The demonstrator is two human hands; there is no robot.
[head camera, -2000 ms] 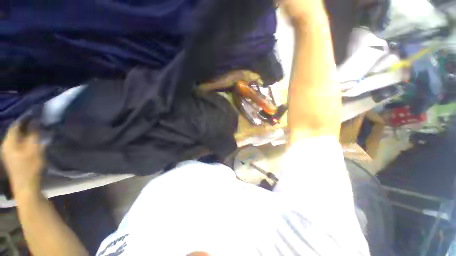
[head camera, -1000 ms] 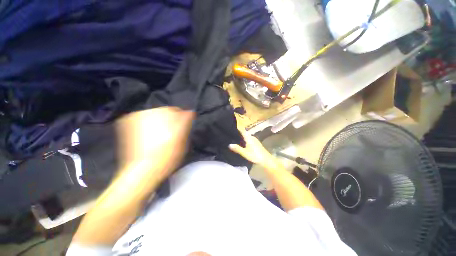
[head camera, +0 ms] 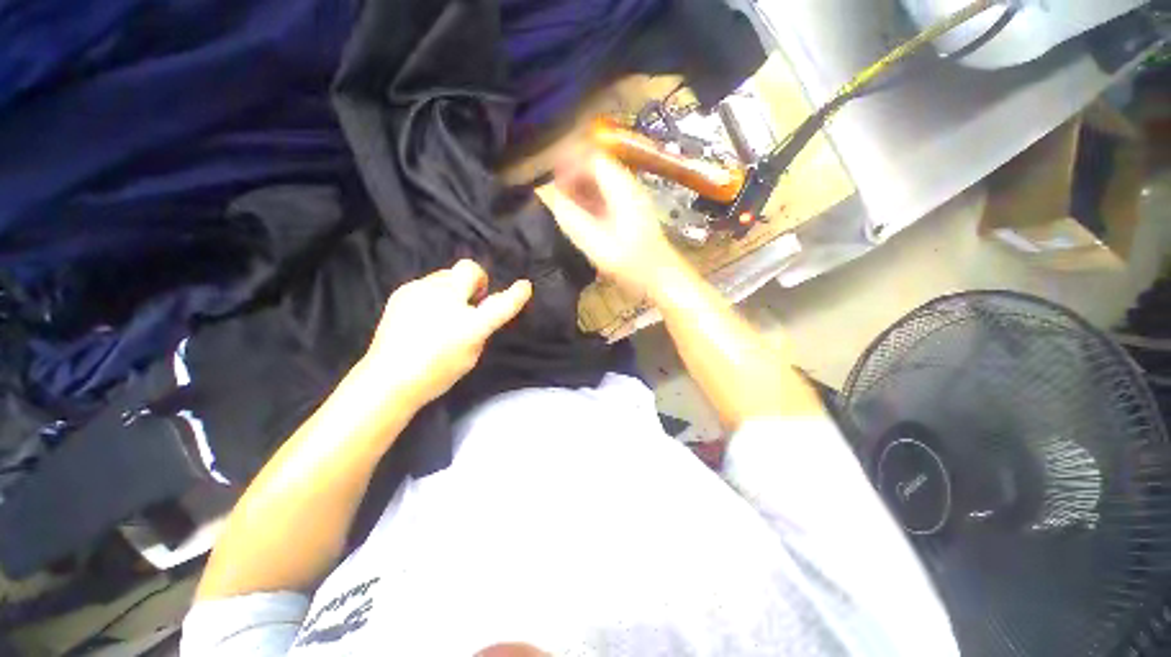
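A black garment (head camera: 437, 154) lies wrinkled and bunched in front of me, one part running up over navy cloth. My left hand (head camera: 443, 321) is over its lower part, fingers curled and thumb pointing right; whether cloth is between them I cannot tell. My right hand (head camera: 610, 225) is blurred at the garment's right edge, just below and left of the steam iron's orange handle (head camera: 668, 161). Its fingertips are unclear. The iron rests on a tan pad (head camera: 616, 308), its silver body partly visible.
A navy garment pile (head camera: 167, 116) fills the upper left. A dark padded board (head camera: 90, 481) with white-marked black cloth is at left. A yellow-green hose (head camera: 886, 64) runs up right from the iron. A black floor fan (head camera: 1014, 475) stands lower right, below a cardboard box (head camera: 1059, 193).
The view has shifted. My left hand has moved right and slowed from a blur. My right hand has moved up from the near edge towards the iron. The upright part of the black garment is now more bunched.
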